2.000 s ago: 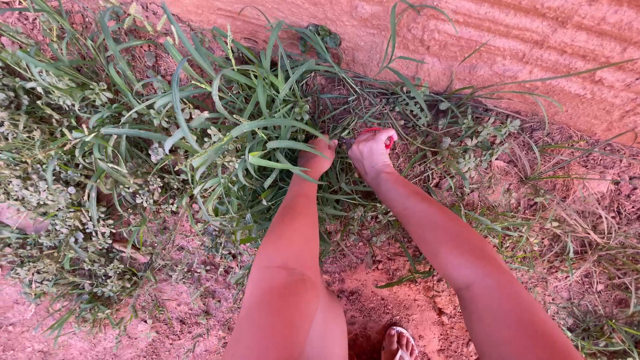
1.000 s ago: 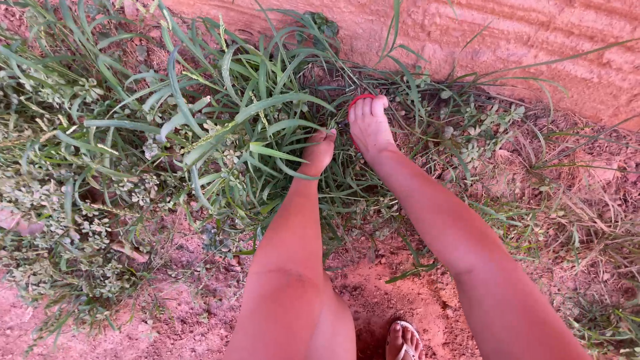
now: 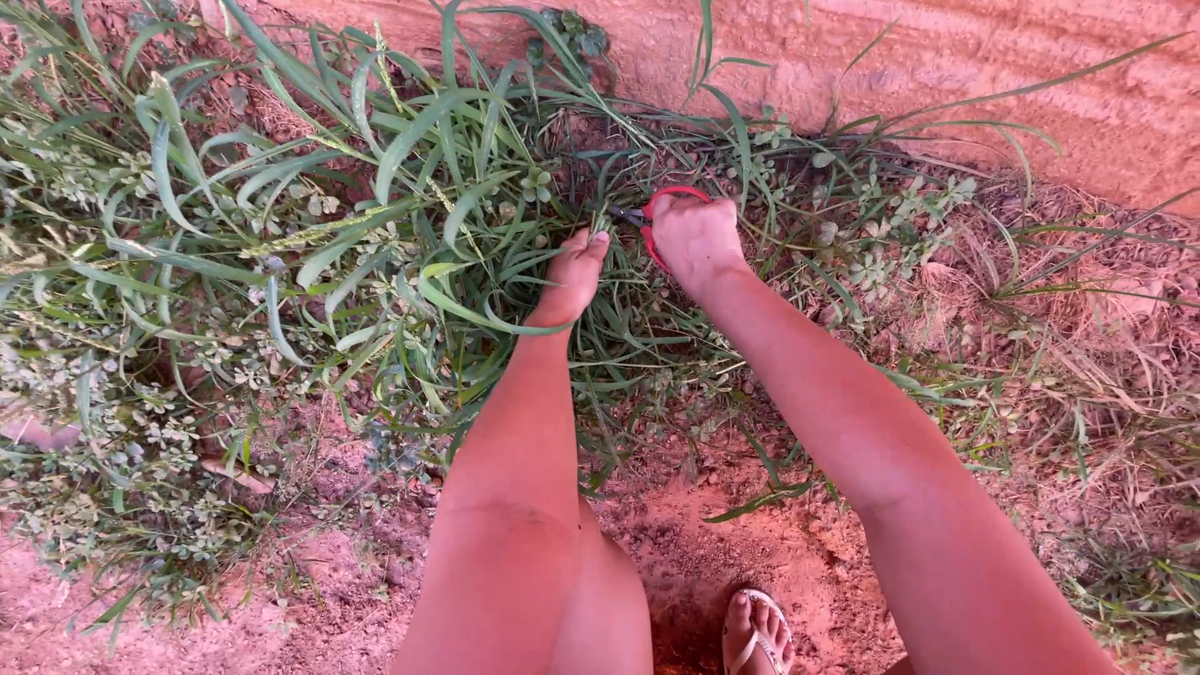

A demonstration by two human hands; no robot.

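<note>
Near the centre, my left hand (image 3: 576,272) grips a bunch of green grass (image 3: 469,202), its long blades spreading to the left and partly covering the wrist. My right hand (image 3: 697,239) is closed around the red handles of a pair of scissors (image 3: 647,217), just right of the left hand. The dark blades point left at the grass stems beside the left fingertips. Stems and leaves hide the blade tips, so how far apart they are cannot be told.
A reddish earthen wall (image 3: 937,56) runs along the top. Small-leaved weeds (image 3: 178,422) cover the left, with dry grass (image 3: 1106,347) at the right. Below lies reddish soil (image 3: 694,534), where my foot in a flip-flop (image 3: 757,633) stands.
The scissors' dark blades now show between my hands; one second ago mostly the red handle was seen. My left hand stays at the grass.
</note>
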